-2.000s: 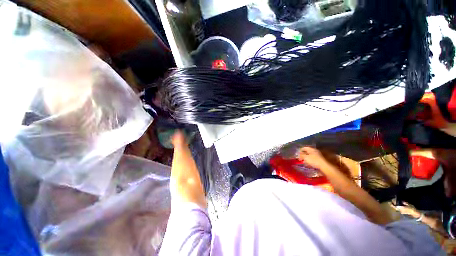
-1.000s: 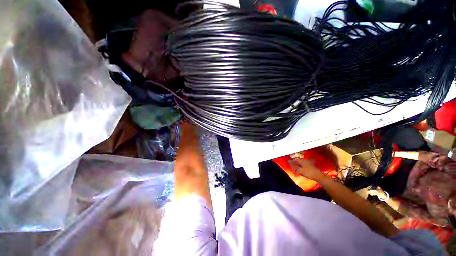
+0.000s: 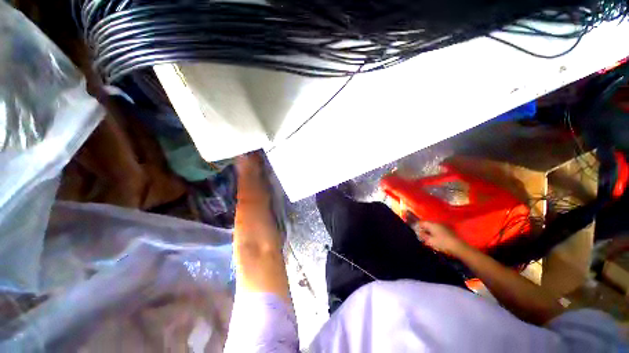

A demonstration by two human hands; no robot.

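Note:
A thick heap of long black cables (image 3: pixel 227 38) lies along the white bench (image 3: pixel 386 117), its looped end hanging past the bench's left end. One thin dark strand runs from the heap down to the bench corner, near my left hand (image 3: pixel 250 164). My left hand is at that corner, blurred and largely hidden by the bench; its fingers and any hold do not show. My right hand (image 3: pixel 433 236) is low on the right, over the edge of an orange-red plastic stool (image 3: pixel 483 217). A small dark spot shows at its fingertips; whether it is held is unclear.
Large clear plastic bags (image 3: pixel 138 255) fill the left side. An open cardboard carton (image 3: pixel 569 234) with black cables hanging in it stands right of the stool. A blue bin (image 3: pixel 517 112) shows under the bench edge. Speckled floor (image 3: pixel 307 231) shows below the bench corner.
The view has shifted, and the cable heap now sits higher in the picture, with more bare bench showing. The people at the right have mostly left the picture. Both hands remain low.

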